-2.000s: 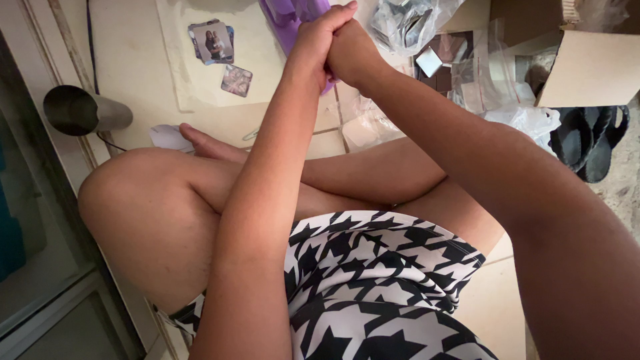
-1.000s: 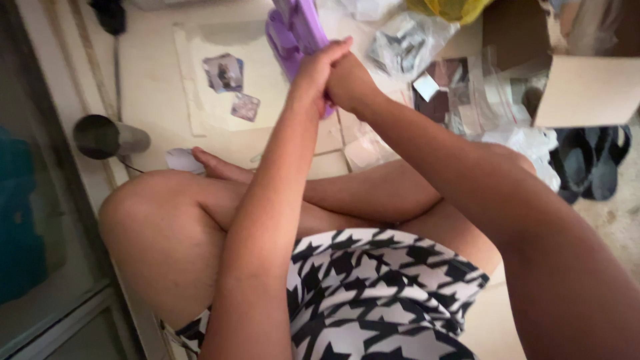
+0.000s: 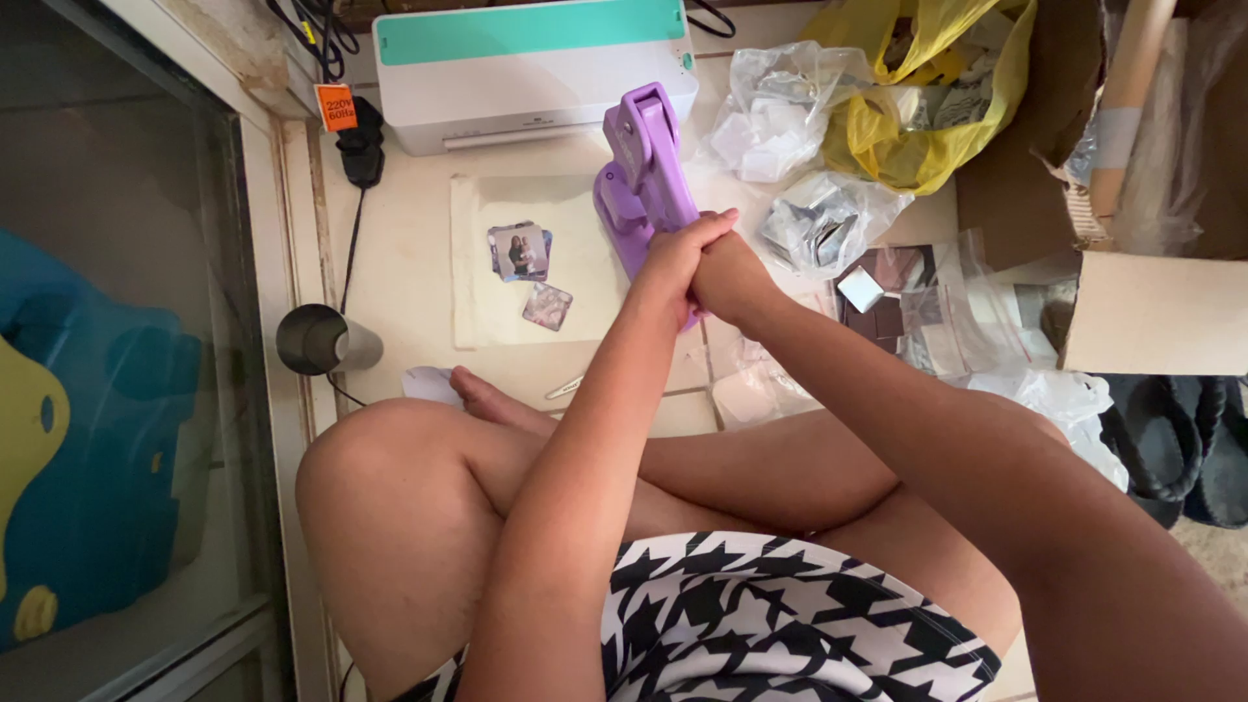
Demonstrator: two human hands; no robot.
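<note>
Both of my hands are closed together on the near handle end of a purple lever punch (image 3: 648, 166) that stands on the tiled floor. My left hand (image 3: 682, 258) wraps the handle from the left, and my right hand (image 3: 731, 273) overlaps it from the right. What sits in the jaws of the punch is hidden. Left of it, a pale translucent sheet (image 3: 473, 302) bears a small stack of square photo prints (image 3: 520, 252), with a single square print (image 3: 548, 306) just below. Beyond the punch lies a white and teal laminator (image 3: 536, 73).
A bag of metallic square pieces (image 3: 824, 222), a bag of clear pieces (image 3: 770, 122) and a yellow plastic bag (image 3: 926, 117) lie right of the punch, before a cardboard box (image 3: 1150, 312). A dark metal cup (image 3: 327, 341) and a cable plug (image 3: 361, 146) are at left; black sandals (image 3: 1170, 429) at right.
The view has shifted so that the laminator and more of the punch show. Both hands stay clasped on the punch's handle.
</note>
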